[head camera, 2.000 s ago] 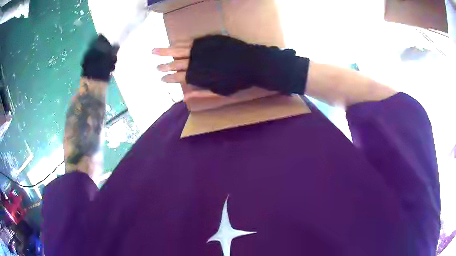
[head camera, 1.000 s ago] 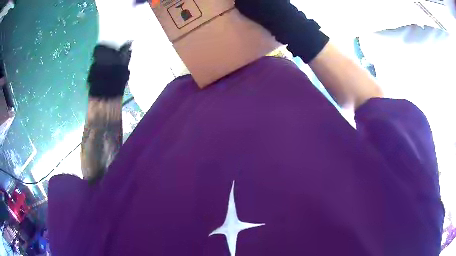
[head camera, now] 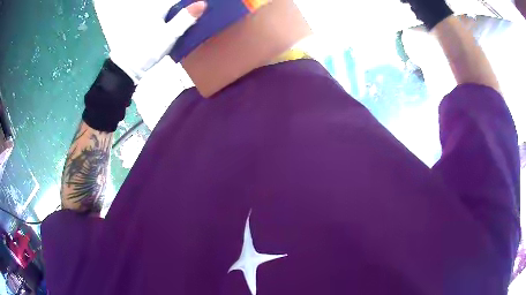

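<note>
A brown carton (head camera: pixel 230 60) lies at the top centre, tilted against the front of my purple garment; its upper part is cut off by the picture's edge. My left hand (head camera: pixel 153 34), in a white glove, grips a blue-purple and orange tape gun (head camera: pixel 216 29) with a bare fingertip showing. The tape gun lies over the carton and hides part of it. My right arm reaches to the top right; only its black sleeve (head camera: pixel 429 10) shows, and the hand is beyond the edge.
The white table (head camera: pixel 340 29) is overexposed. A green floor (head camera: pixel 46 75) lies at the left. A dark cable and a red item (head camera: pixel 22 248) show at the lower left. A brown piece shows at the top right corner.
My right hand has left the carton and moved right, out of the picture. My left hand has come in over the carton with the tape gun. The carton has turned and shifted left since the first frame.
</note>
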